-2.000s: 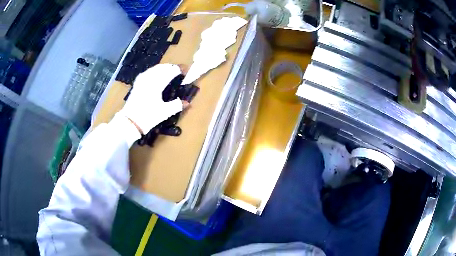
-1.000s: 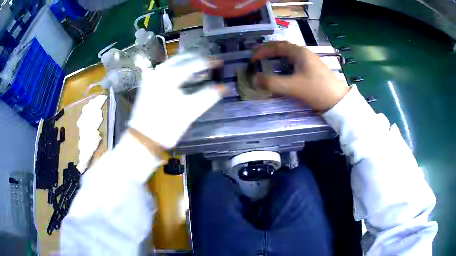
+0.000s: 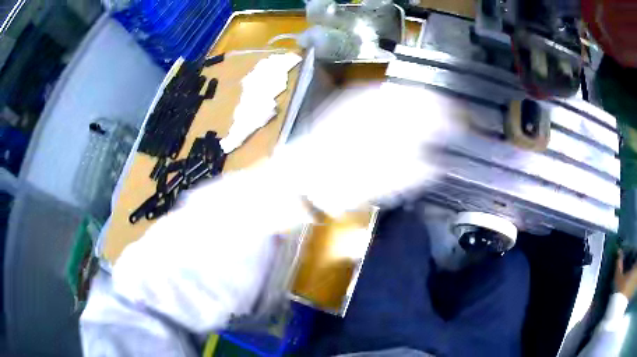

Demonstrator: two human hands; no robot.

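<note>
Small black plastic housings (image 3: 171, 115) lie in rows and in a loose pile on the tan cardboard sheet (image 3: 133, 240) at left. The tan fixture (image 3: 517, 125) sits on the T-slot table (image 3: 461, 157) with a dark shape in its pocket, which looks like a black housing. My left hand (image 3: 412, 139), in a white glove, is strongly blurred over the table's left part, left of the fixture; its fingers and any held thing cannot be made out. My right hand (image 3: 624, 273) is small at the right edge, partly cut off, beside a dark spot.
The machine head (image 3: 548, 63) hangs just above the fixture, with a blurred red part (image 3: 618, 31) at top right. A white cloth (image 3: 260, 101) lies on the cardboard. Cloudy bottles (image 3: 332, 43) stand beyond. A handwheel (image 3: 485, 232) is below the table; blue crates (image 3: 174, 24) are at upper left.
The view has swung left. Both hands have left the fixture: my left hand moved to its left, my right hand far to the right edge. A dark shape now shows in the fixture.
</note>
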